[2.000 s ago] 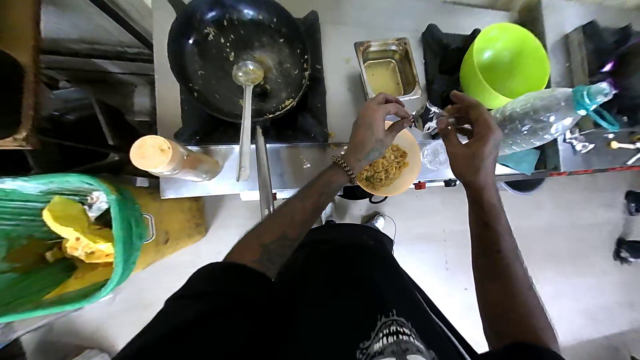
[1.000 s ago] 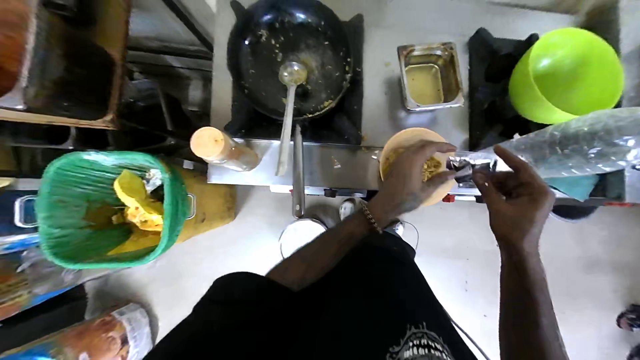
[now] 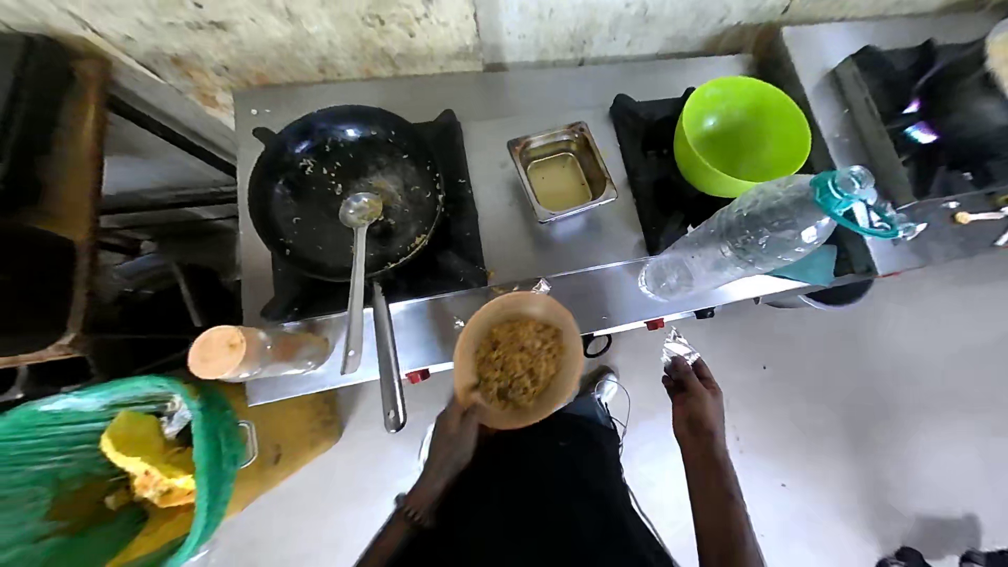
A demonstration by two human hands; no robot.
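Observation:
My left hand point(image 3: 455, 437) grips the near rim of a round bowl point(image 3: 466, 335), which holds cooked food, perhaps fried rice point(image 3: 520, 362). The bowl is held at the front edge of the steel counter. To the right, over the floor, my right hand point(image 3: 693, 386) pinches a small piece of silvery foil or wrapper point(image 3: 677, 346). A black wok point(image 3: 315, 213) rests on the left burner with a steel ladle point(image 3: 359, 276) lying in it, the ladle's handle reaching past the counter edge beside the wok's handle point(image 3: 388, 362).
A steel container of liquid point(image 3: 561, 183) stands between the burners. A green bowl point(image 3: 740, 138) is on the right burner, with a clear plastic bottle point(image 3: 736, 236) lying near it. An orange-lidded jar point(image 3: 260, 352) is at the left, above a green-lined bin point(image 3: 213, 472).
The bowl was on the counter edge under my left hand; my left hand now holds it by the rim. My hands have moved apart, and the right one is away from the counter with the foil.

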